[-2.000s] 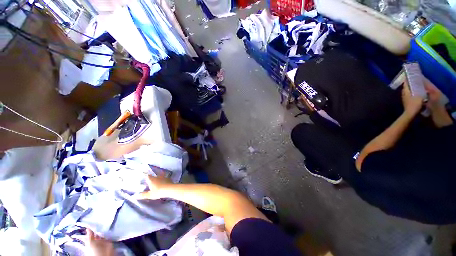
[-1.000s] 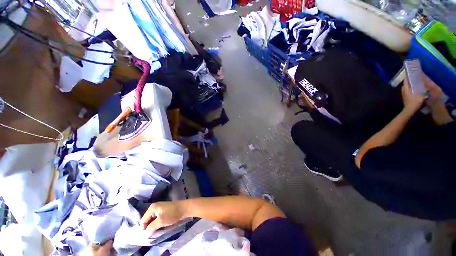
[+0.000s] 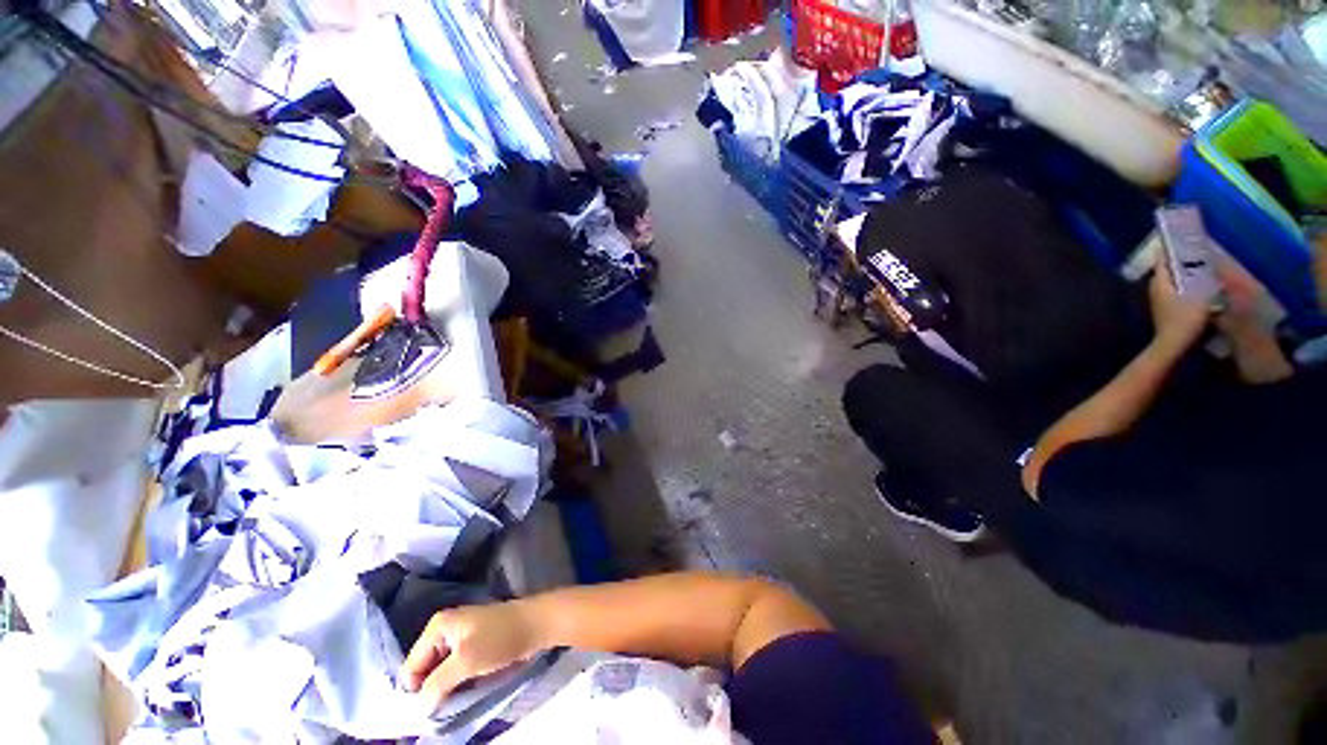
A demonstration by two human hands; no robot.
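Note:
A tangled heap of pale grey-blue fabric pieces (image 3: pixel 328 524) covers the near end of the pressing table, with some darker grey parts showing. My right hand (image 3: pixel 473 645) reaches in from the right at the heap's near side. Its fingertips are pinched together on the edge of a pale fabric piece (image 3: pixel 342 662). No tool can be made out in it. My left hand is not visible; the fabric at the bottom may hide it.
A steam iron (image 3: pixel 399 360) with a red-wrapped cord and an orange-brown handle (image 3: pixel 354 341) lie beyond the heap. A person in black (image 3: pixel 1164 495) sits at the right, holding a phone (image 3: pixel 1189 255). A blue crate (image 3: pixel 786 197) of cloth stands across the aisle.
My right hand moved from the middle of the heap down to its near side and closed on fabric. My left hand, earlier partly visible at the bottom, is now out of sight.

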